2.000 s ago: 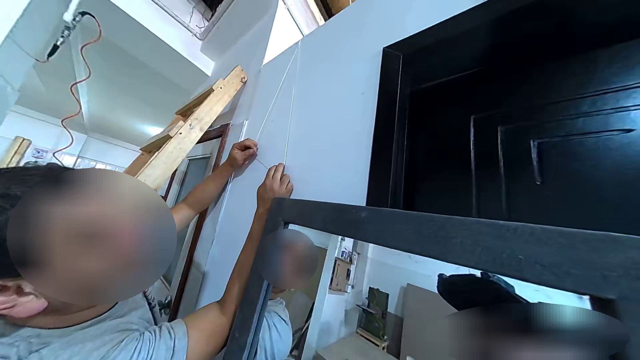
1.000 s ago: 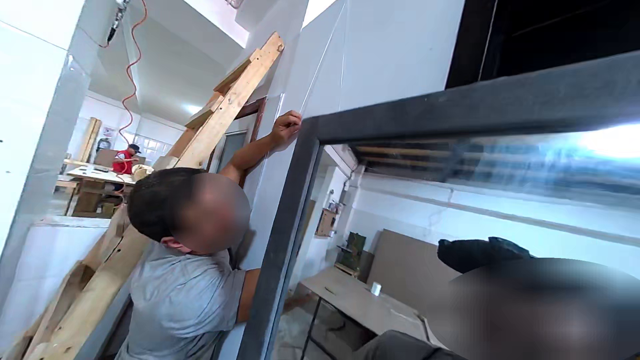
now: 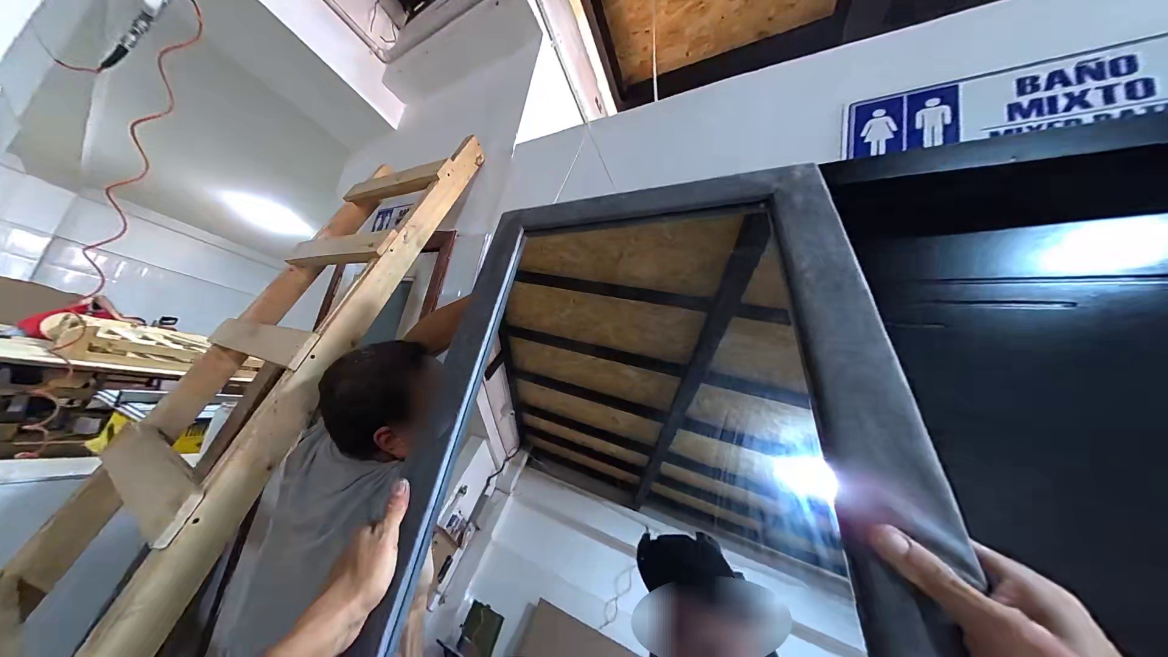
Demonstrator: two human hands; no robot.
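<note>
A tall mirror in a dark grey frame (image 3: 867,365) stands tilted in front of me against the pale wall. My left hand (image 3: 370,557) presses on its left side rail, thumb up, with the fingers partly hidden. Around the lower right rail my right hand (image 3: 985,593) is closed, thumb on the front face. The glass (image 3: 639,356) reflects a board ceiling with dark beams and a person in a black cap. Thin white cord (image 3: 572,164) runs up the wall above the frame's top. At the left edge of the mirror, a co-worker (image 3: 319,520) in a grey shirt reaches behind it.
A wooden ladder (image 3: 365,319) leans at the left, close to the co-worker. A black panelled door (image 3: 1031,392) is at the right, under a restroom sign (image 3: 985,100). An orange coiled hose (image 3: 137,146) hangs at the upper left; a workbench with wood pieces (image 3: 137,342) stands behind.
The mirror now appears more upright, and both my hands show on it. The co-worker's hands, earlier at the cord, are now hidden behind the frame. The view has shifted strongly.
</note>
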